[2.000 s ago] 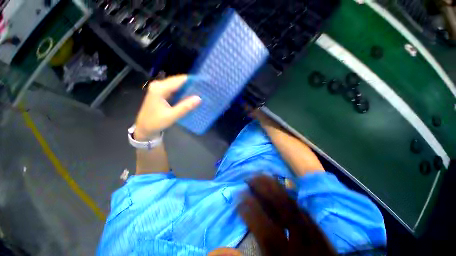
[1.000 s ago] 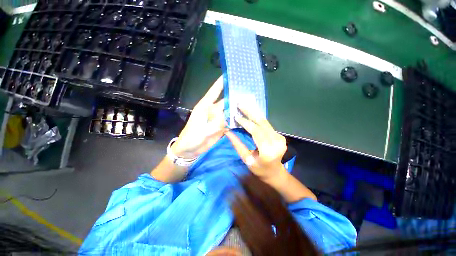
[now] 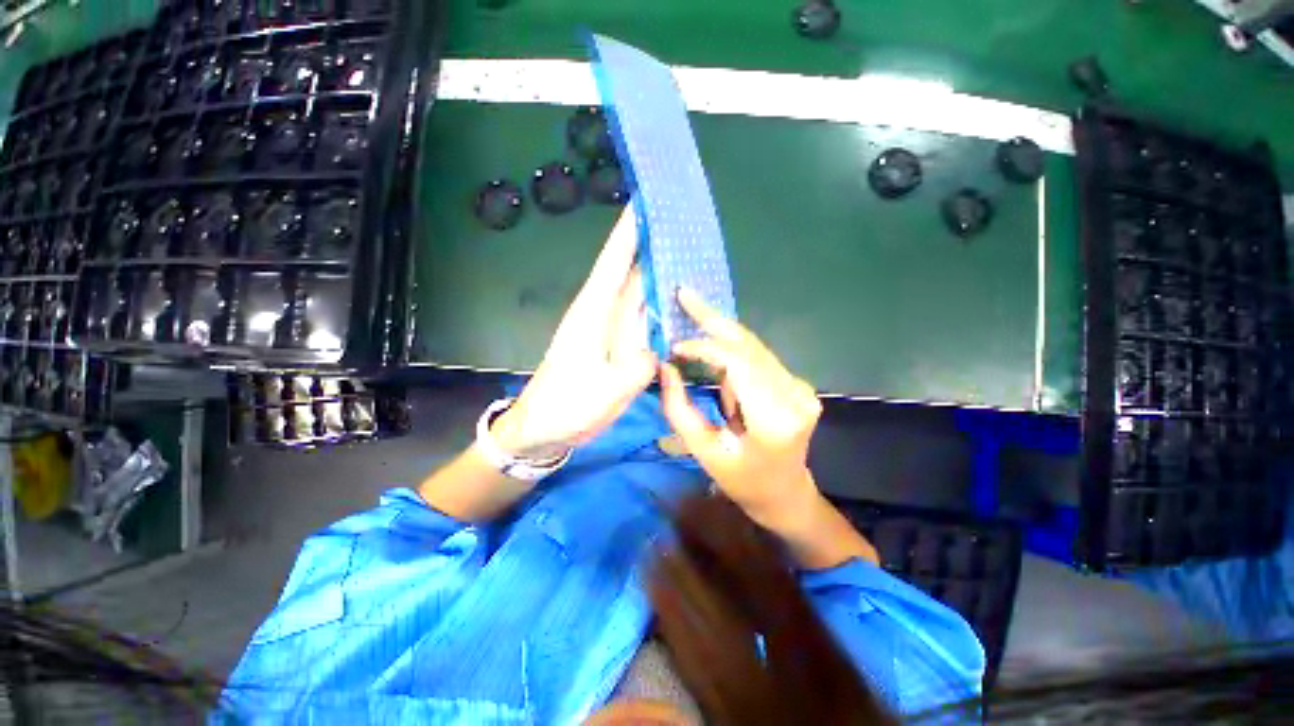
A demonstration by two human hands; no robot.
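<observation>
A blue sheet [image 3: 678, 192] with rows of small pale dots is held up in the air over the bench's near edge, tilted, its long side pointing away from me. My left hand [image 3: 589, 362] is behind its left side and supports its lower part. My right hand [image 3: 745, 404] is at the lower right corner, with thumb and fingertips close together on the sheet's near end. Whether the fingers pinch one sheet or several layers cannot be told. Several round black plastic parts [image 3: 558, 186] lie on the green bench to the left of the sheet, one partly hidden by it.
More round black parts [image 3: 896, 172] lie on the bench at the right. Black blister trays [image 3: 241, 199] stand at left, and another black tray [image 3: 1185, 341] at right. A white strip [image 3: 880, 99] crosses the green bench [image 3: 880, 312]. A black part [image 3: 816, 17] lies beyond it.
The view has turned from the left-hand side to face the bench. Since one second ago the sheet has tilted more edge-on, and my right fingers have bent at its near corner.
</observation>
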